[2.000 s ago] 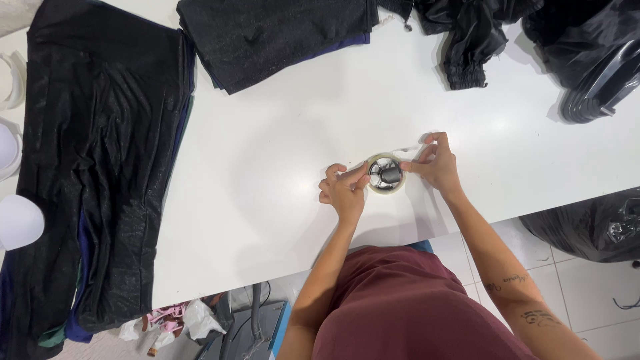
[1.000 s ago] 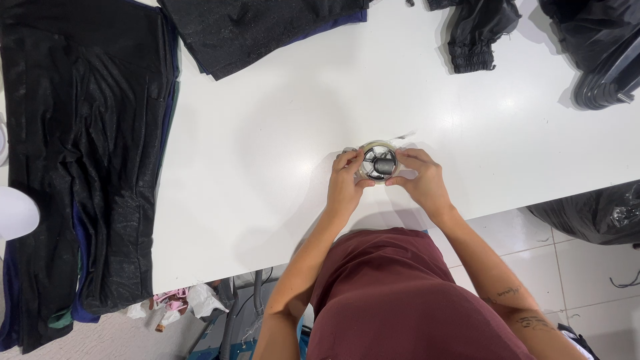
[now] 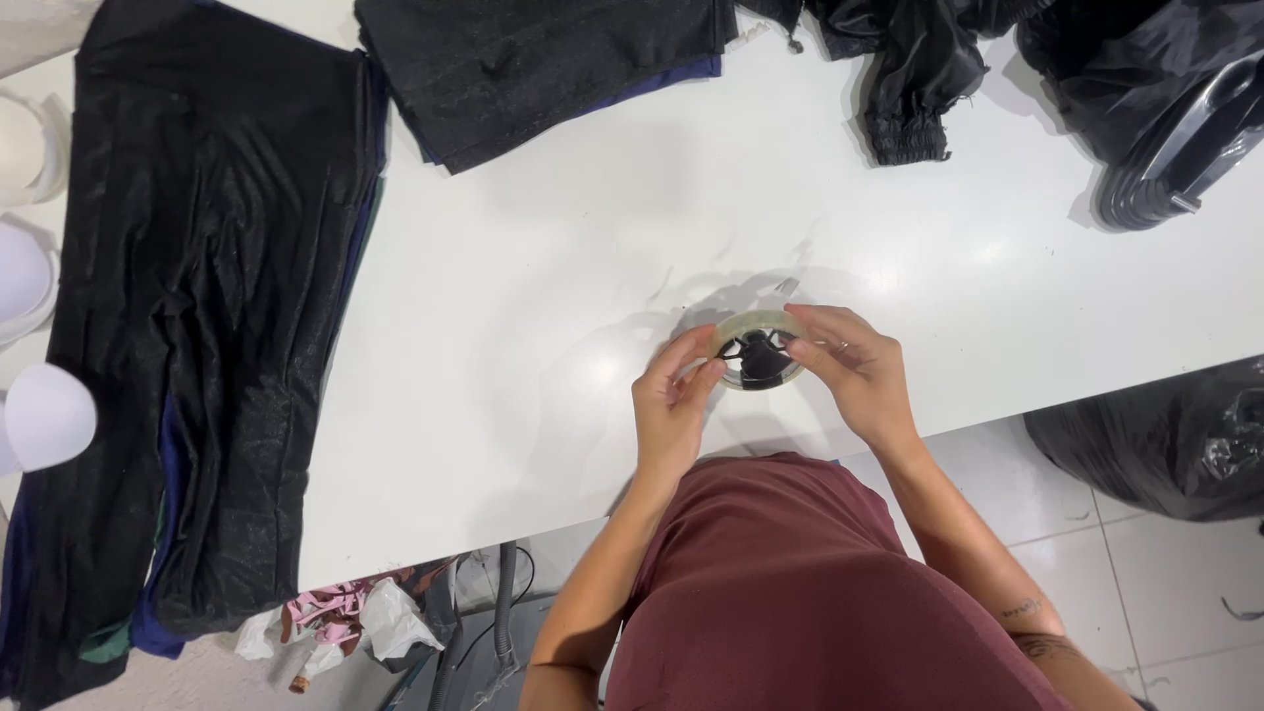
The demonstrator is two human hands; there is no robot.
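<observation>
Both of my hands hold a round ring-shaped thing, which looks like a roll of clear tape [image 3: 758,321], above the white table [image 3: 553,276]. Black spoke-like parts and a black piece show in its middle; what they are I cannot tell. My left hand [image 3: 676,400] grips the ring's left rim between thumb and fingers. On the right rim, the thumb and fingers of my right hand [image 3: 859,370] close in the same way. A small pale scrap [image 3: 787,286] lies on the table just beyond the ring.
Black trousers [image 3: 227,257] are stacked at the left, beside white cups [image 3: 49,417]. Folded dark fabric [image 3: 553,59] and a gathered black garment [image 3: 904,109] lie along the far side. Black hangers [image 3: 1150,193] are at the right. A black plastic bag [image 3: 1165,434] stands below the table's edge.
Two seconds ago the ring lay flatter, with my fingers more spread around it; now it is tilted and both hands grip its sides.
</observation>
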